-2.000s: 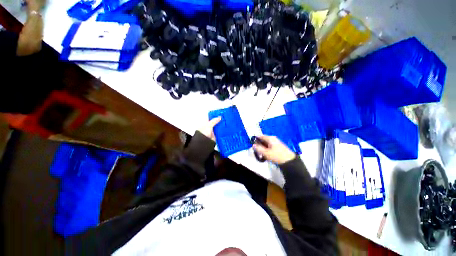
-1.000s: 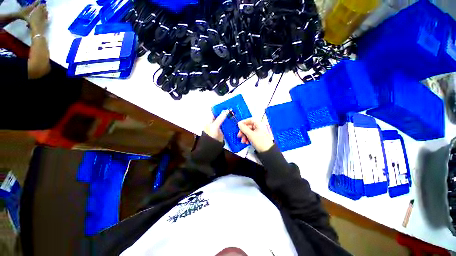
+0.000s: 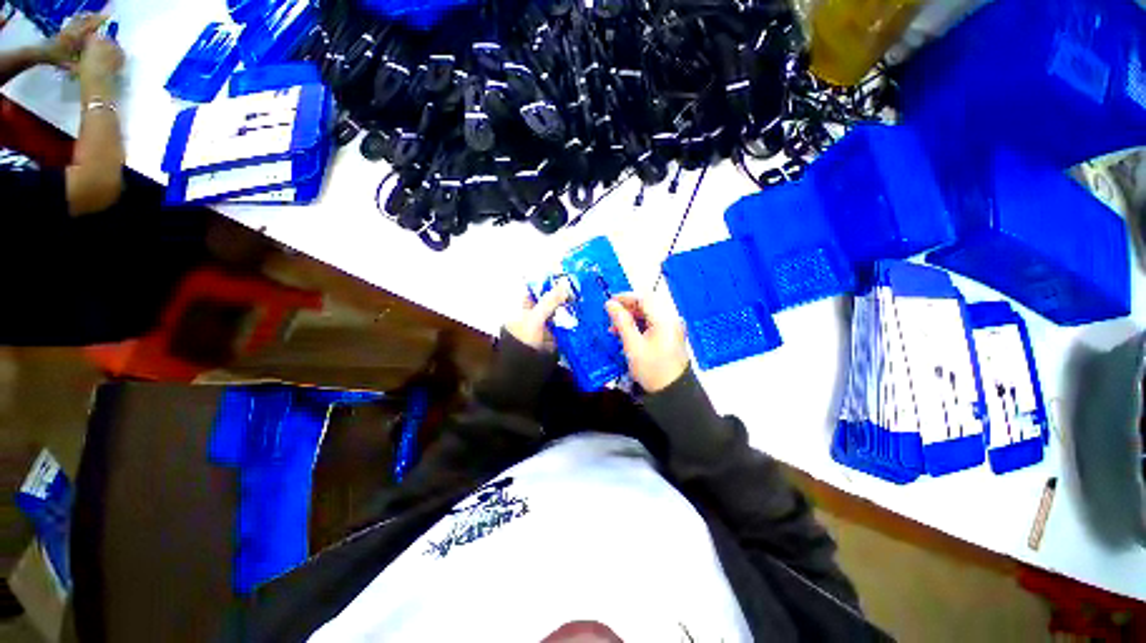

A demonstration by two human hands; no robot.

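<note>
A blue retail package is held between my two hands above the table's front edge. Its surface is shiny, and a white part shows by my left fingers. My left hand grips its left side. My right hand is at its right side, with fingertips on it. A small dark piece shows near my right fingertips; I cannot tell if it is part of the cable. The rest of the cable is hidden or too small to tell.
A black cable pile lies at the back. Blue blanks run rightward to taller blocks. White-fronted packages are fanned at right, near a thin stick. A co-worker's arm and more packages are at left.
The coiled cable seen by my right hand two seconds ago no longer shows distinctly. Both hands have come together on the package, and a white part now shows at its left. The view has shifted slightly.
</note>
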